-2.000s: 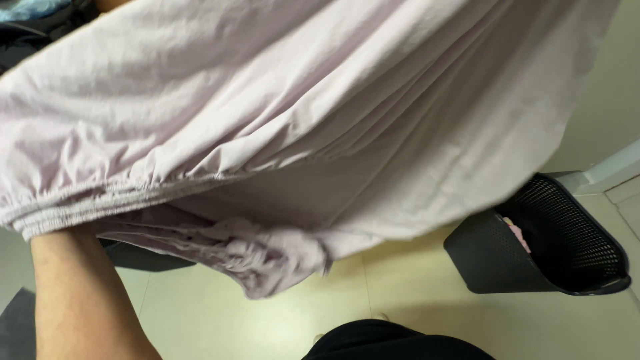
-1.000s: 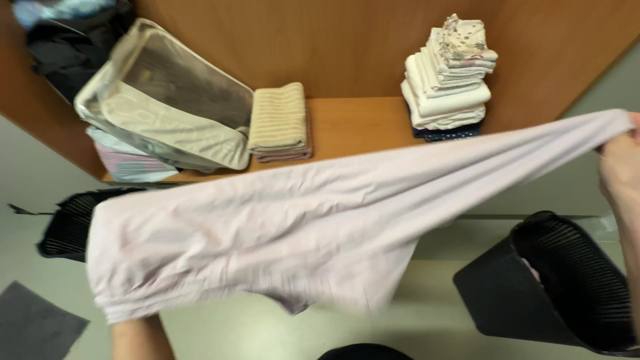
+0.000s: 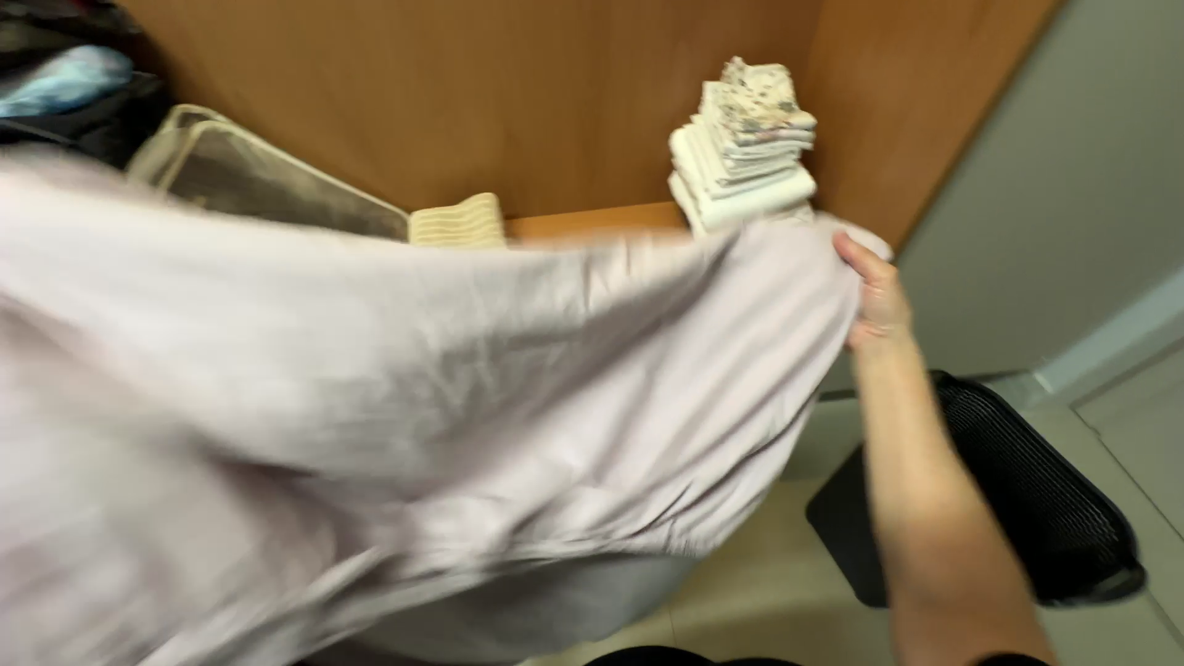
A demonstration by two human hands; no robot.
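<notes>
A pale pink fitted sheet with an elasticated, gathered edge [image 3: 518,398] spreads across the left and middle of the view, blurred at the left. My right hand [image 3: 874,291] grips one corner of it, the thumb on top of the cloth and the other fingers mostly hidden. The sheet hangs down and leftward from that hand. My left hand does not show; the cloth covers the left side of the view.
Behind the sheet, a wooden shelf [image 3: 592,222] bears a stack of folded white and floral cloths [image 3: 745,153], a folded cream towel [image 3: 458,222] and a mesh-topped fabric case [image 3: 277,176]. A black perforated basket [image 3: 1036,499] stands on the floor at right.
My right hand, at the far right edge one second ago, now shows farther into the view with its forearm. The sheet, stretched across then, now billows nearer the camera. My left forearm has gone from sight.
</notes>
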